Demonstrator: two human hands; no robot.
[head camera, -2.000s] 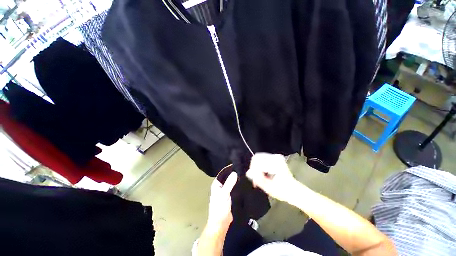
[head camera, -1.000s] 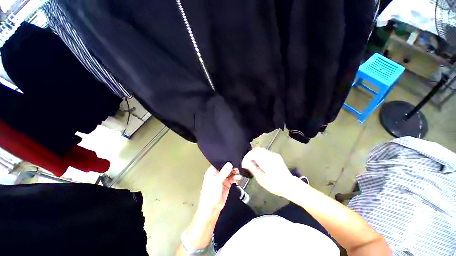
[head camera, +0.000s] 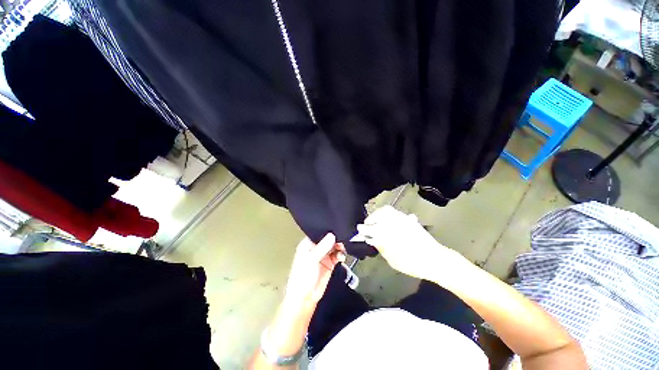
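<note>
A black jacket (head camera: 361, 87) hangs in front of me, its silvery front zipper (head camera: 295, 65) running down the upper middle. My left hand (head camera: 315, 266) pinches the lower edge of the jacket between thumb and fingers. A small whitish item (head camera: 350, 276) shows just below these fingertips; I cannot tell what it is. My right hand (head camera: 390, 235) is at the same lower edge, a little to the right, with its fingertips closed on the dark cloth. A small pale thing shows at the right fingertips, too blurred to name. The hands are close together but apart.
Black garments (head camera: 79, 108) and a red one (head camera: 50, 199) hang at the left. A black cloth (head camera: 101, 311) fills the lower left. A blue stool (head camera: 553, 108) and a fan base (head camera: 585, 177) stand at the right. Pale striped shirts (head camera: 578, 282) lie at the lower right.
Since the first frame, both hands have moved from the zipper's lower end to a bunched lower edge, pulled toward me. In the last second, my right hand has shifted slightly right.
</note>
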